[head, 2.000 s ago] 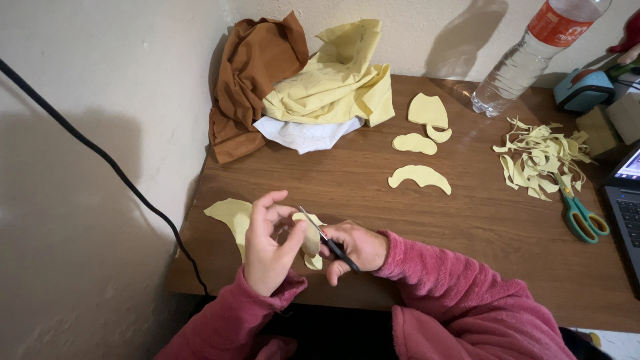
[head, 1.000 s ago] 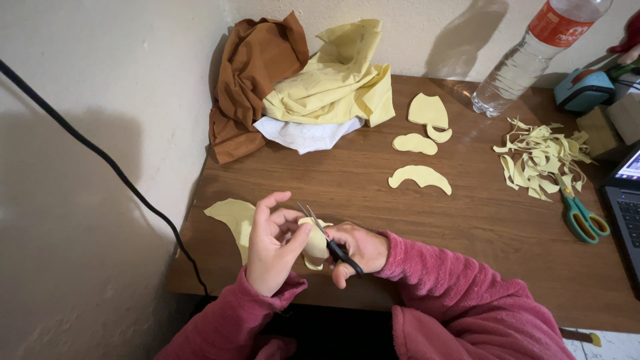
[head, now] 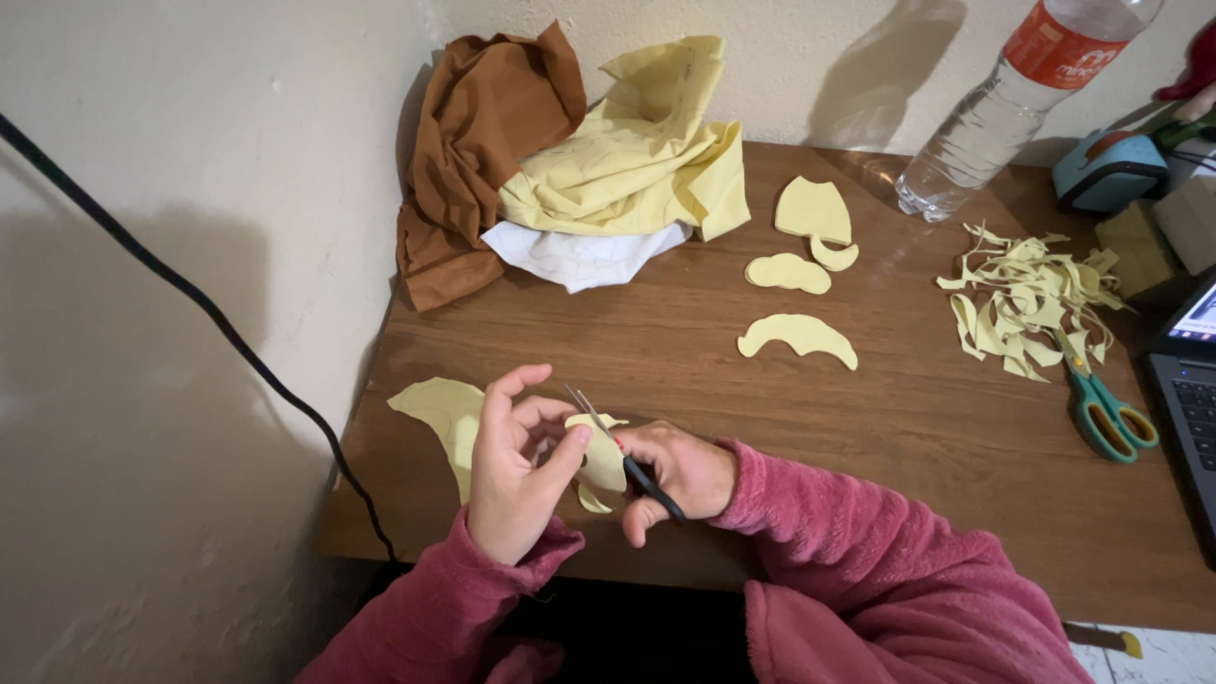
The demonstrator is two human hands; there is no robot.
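My left hand (head: pixel 521 465) pinches a small piece of pale yellow fabric (head: pixel 602 462) between thumb and fingers, near the desk's front edge. Black-handled scissors (head: pixel 646 480) are in my right hand (head: pixel 679 475), their slightly parted blades pointing up and left along the fabric's edge. A thin strip hangs below the piece. Left of my left hand, partly behind it, lies a larger yellow fabric piece (head: pixel 445 413) with drawn lines. Beyond my hands are several cut shapes: a curved one (head: pixel 800 337), a rounded lobed one (head: pixel 788 273), a wide one (head: pixel 812 209) and a small crescent (head: pixel 835 255).
Brown fabric (head: pixel 465 142), yellow fabric (head: pixel 627 171) and white fabric (head: pixel 589 255) lie bunched against the wall. A plastic bottle (head: pixel 988 123) stands at the back. Fabric scraps (head: pixel 1031 294), green-handled scissors (head: pixel 1107 413) and a laptop (head: pixel 1192 408) are at the right. A black cable (head: pixel 204 304) crosses the left side.
The held fabric and the scissor blades have shifted slightly in my hands, and the blades' angle has changed. Both hands stay in about the same place.
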